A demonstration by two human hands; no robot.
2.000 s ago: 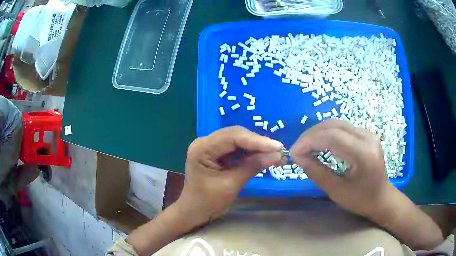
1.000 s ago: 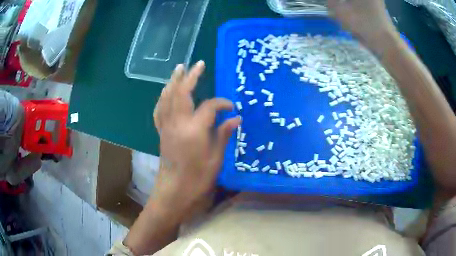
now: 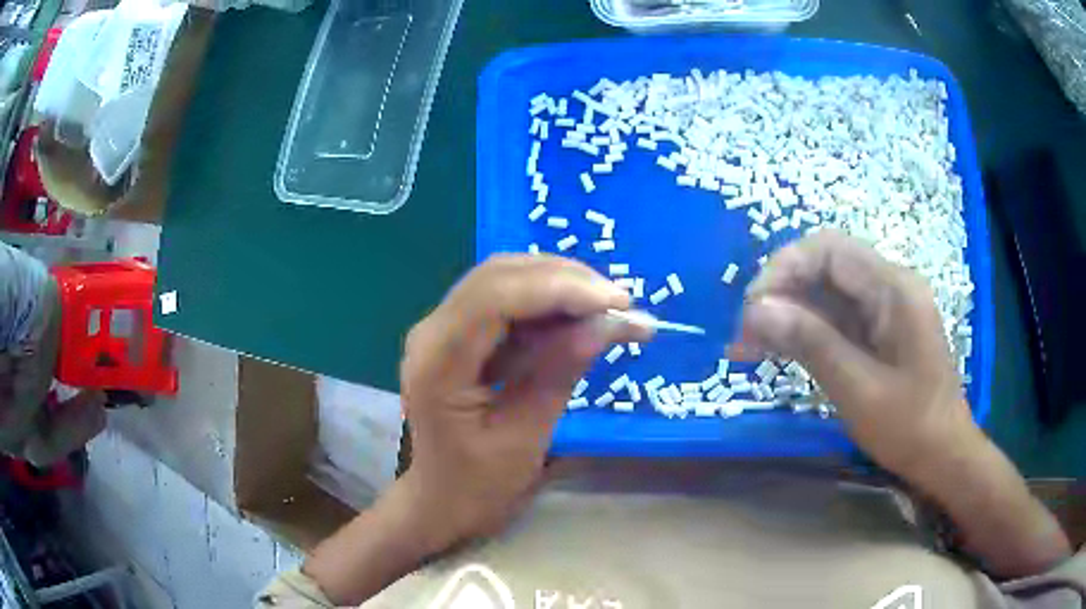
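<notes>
My left hand [image 3: 500,381] is over the lower left of the blue tray [image 3: 494,143]. Its thumb and forefinger pinch a thin metal pin [image 3: 679,326] that points right, with a pale part at the fingertips. My right hand [image 3: 852,339] is over the lower right of the tray, a little right of the pin's tip and apart from it. Its fingers are curled with the tips close together; whether they hold something small is not visible. Many loose white sleeves [image 3: 857,167] lie in the tray, densest at the top and right.
A clear lid [image 3: 357,107] lies left of the tray. A clear box [image 3: 703,14] with slim pieces stands behind it. A dark flat object [image 3: 1036,286] lies right. Open cartons [image 3: 274,440], a red stool [image 3: 113,327] and part of a person [image 3: 30,345] are at the left.
My right hand has come back from the clear box to the tray. My left hand was empty and open at the tray's left edge; it has moved right and now holds a pin.
</notes>
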